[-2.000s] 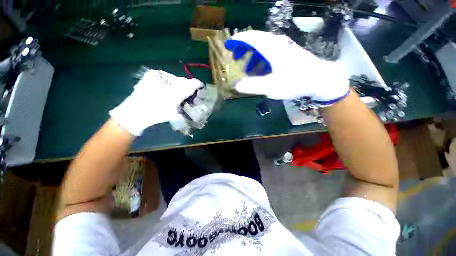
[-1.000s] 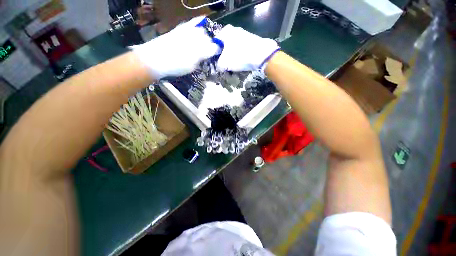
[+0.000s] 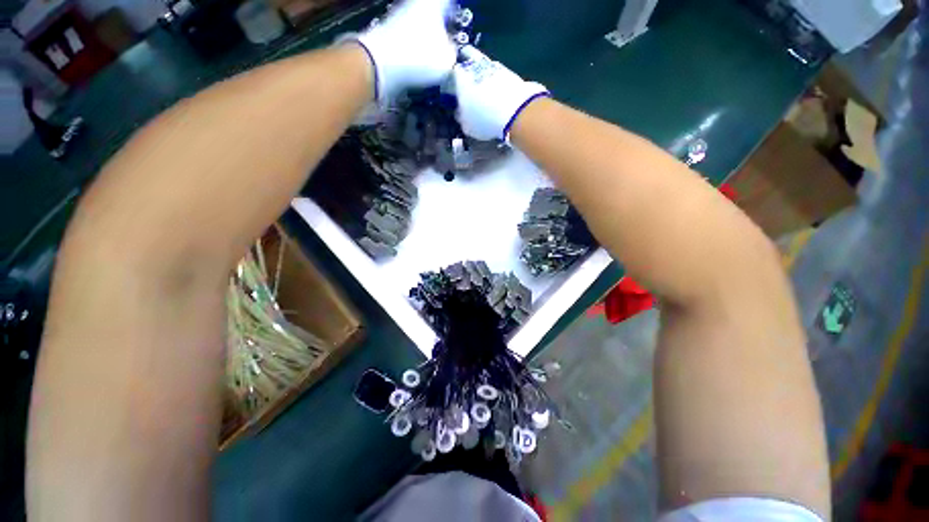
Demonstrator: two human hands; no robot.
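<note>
A white foam tray point(image 3: 455, 219) lies in front of me, one corner towards me. Bundles of wired assemblies point(image 3: 471, 316) rest in it, with grey-green board pieces inward and black leads with silver rings hanging over the near corner. More bundles lie along its left and right sides. My left hand point(image 3: 413, 51) and my right hand point(image 3: 489, 97), both in white gloves, meet at the tray's far end, closed around a bundle. Silver ring ends show between them and dark leads and board pieces below. Most fingertips are hidden.
A cardboard box point(image 3: 306, 306) of cream strips stands left of the tray, partly behind my left arm. A small black item point(image 3: 375, 389) lies by the near corner. A metal post point(image 3: 632, 20) stands beyond. Open cartons point(image 3: 805, 168) and red material point(image 3: 623, 301) are at the right.
The view has swung right and closer over the tray. My hands moved from the strip box to the tray's far end; the boards earlier in my left hand no longer show there.
</note>
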